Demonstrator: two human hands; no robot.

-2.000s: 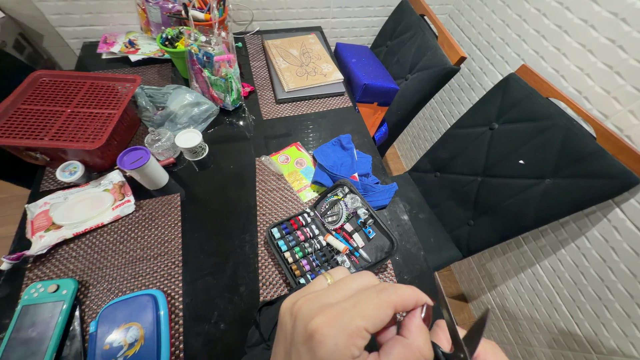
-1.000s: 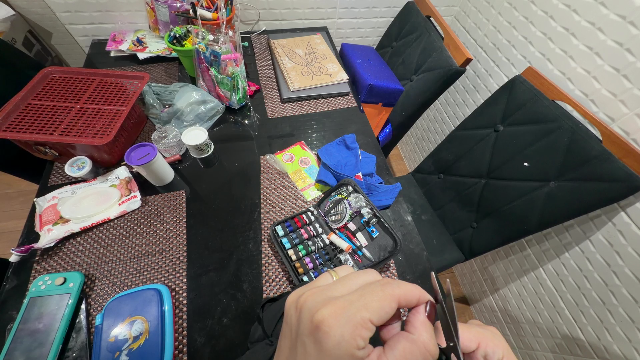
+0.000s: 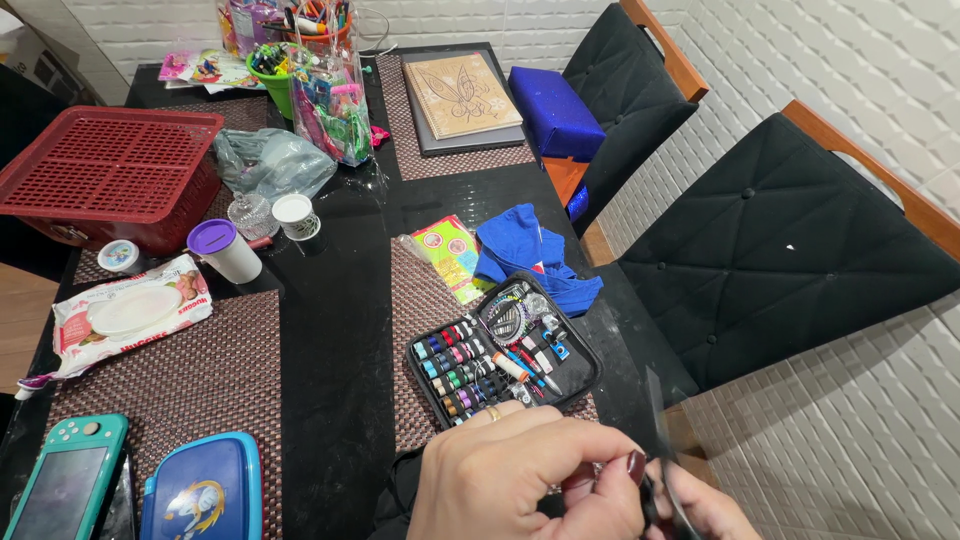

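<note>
My left hand (image 3: 525, 472), with a ring on one finger, pinches something small and dark between thumb and fingertips at the bottom of the view; what it is cannot be made out. Close against it on the right, my right hand (image 3: 697, 499) holds a pair of scissors (image 3: 664, 442), blurred, with a blade pointing up. Just beyond the hands lies an open black sewing kit (image 3: 589, 379), with rows of coloured thread spools (image 3: 457, 367) and pins, a seam ripper and other small tools. Black fabric (image 3: 397, 487) shows below my left hand, partly hidden.
Blue cloth (image 3: 517, 247) and a bright packet (image 3: 450, 259) lie behind the kit. Leftward are a wipes pack (image 3: 135, 307), a purple-lidded cup (image 3: 229, 255), a red basket (image 3: 112, 172), a handheld console (image 3: 67, 480) and a blue case (image 3: 202, 487). Black chairs (image 3: 780, 255) stand at right.
The scissors' blades stood visibly apart one second ago; now they are blurred and look closer together beside my left fingertips. My left hand keeps its pinch.
</note>
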